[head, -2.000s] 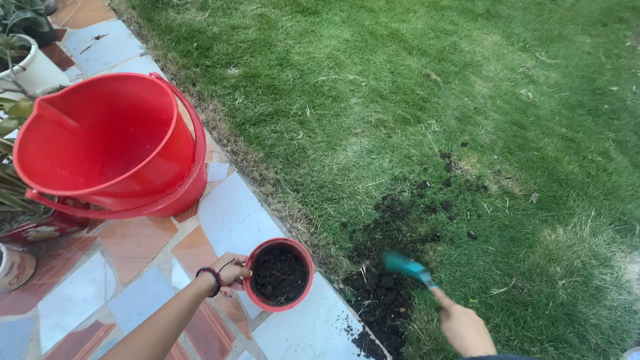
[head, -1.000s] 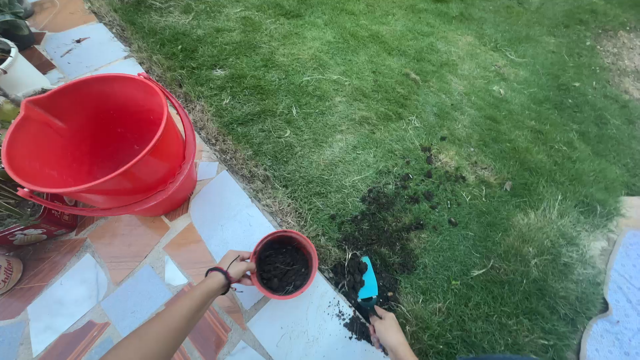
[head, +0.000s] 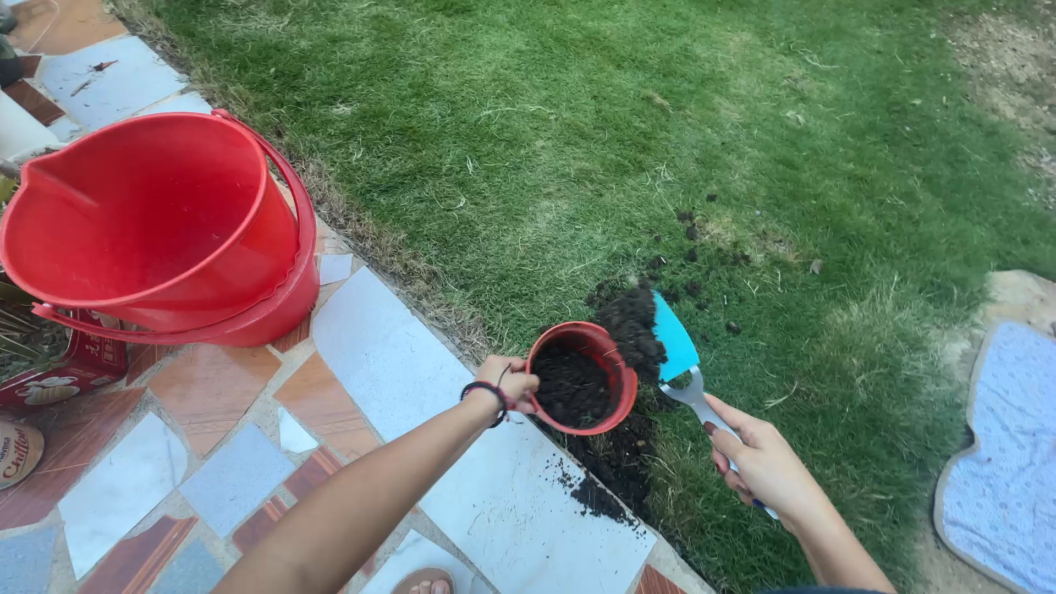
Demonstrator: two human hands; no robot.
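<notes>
My left hand [head: 513, 384] grips the rim of a small red plant pot [head: 624, 396] that holds dark soil [head: 573, 386]. The pot tilts a little toward the right, at the edge of the paving. In my right hand [head: 755, 458] is the grey handle of a hand trowel with a turquoise blade [head: 676, 338]. A heap of dark soil [head: 634, 326] lies on the blade, whose left side is close against the pot's right rim. Loose soil [head: 615, 462] lies on the ground below the pot, and crumbs are scattered on the pale paving slab [head: 528, 503].
Nested red buckets [head: 157, 214] stand on the stone paving at left, beside a planted red container [head: 62, 371] and a round tin [head: 18, 452]. Grass [head: 511, 148] spreads beyond the paving edge. A pale blue mat [head: 1002, 454] lies at right. A sandalled foot [head: 425, 582] shows below.
The trowel has risen from the soil patch to the pot's right rim, carrying soil. The pot has moved right toward the grass and tilted.
</notes>
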